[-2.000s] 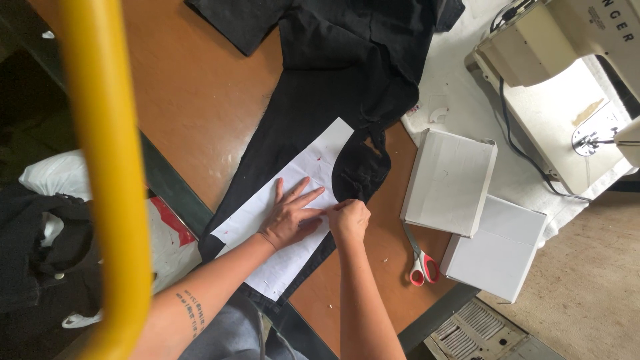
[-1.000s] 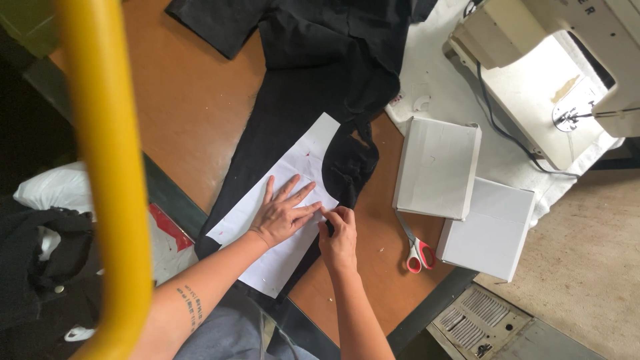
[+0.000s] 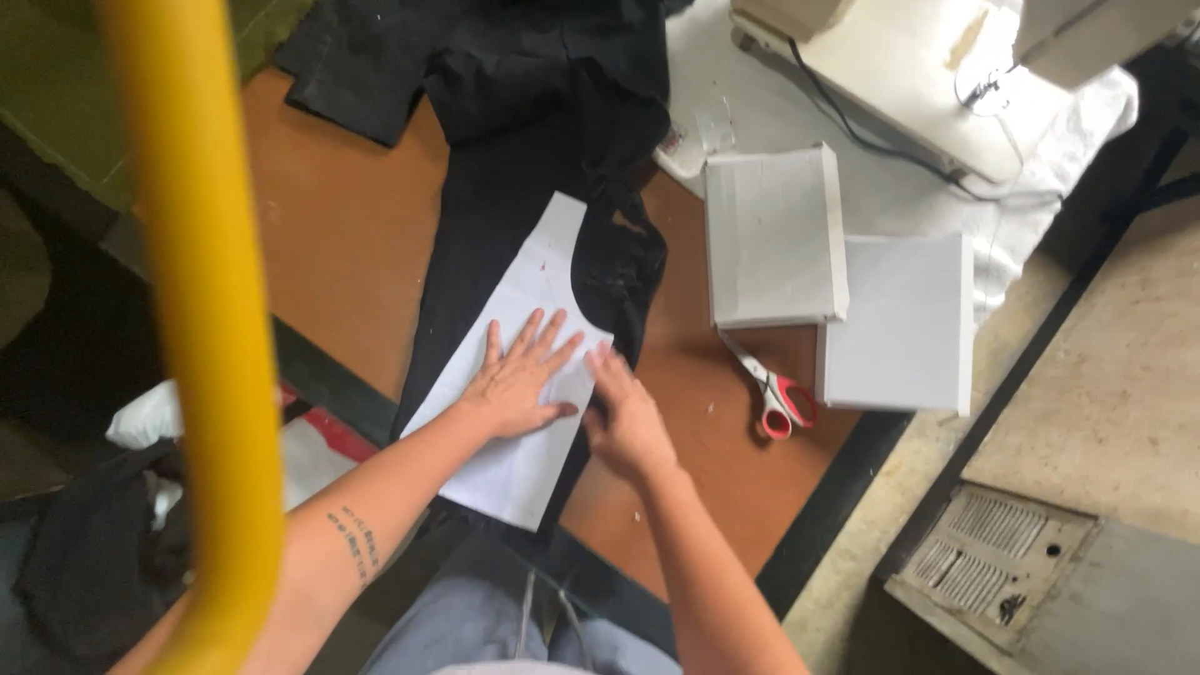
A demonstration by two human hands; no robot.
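A white paper pattern piece (image 3: 516, 469) with a curved right edge lies on black fabric (image 3: 506, 169), which is spread across a brown tabletop. My left hand (image 3: 520, 380) rests flat on the paper with its fingers spread, holding nothing. At the paper's right edge, just below the curve, my right hand (image 3: 623, 408) is slightly blurred; its fingertips are at the edge and I see nothing held in it. Scissors with red and white handles (image 3: 776, 408) lie on the table to the right, their blade tips partly hidden by a white box.
Two white boxes, one (image 3: 773, 239) overlapping the other (image 3: 895, 323), sit at the table's right side. Beyond them a sewing machine (image 3: 900, 75) stands on white cloth, its dark cord trailing. A yellow bar (image 3: 202, 328) crosses the near left of the view.
My left hand has spread its fingers wider on the paper. My right hand's fingers, bent together at the paper's edge before, are now more extended. The view has shifted somewhat.
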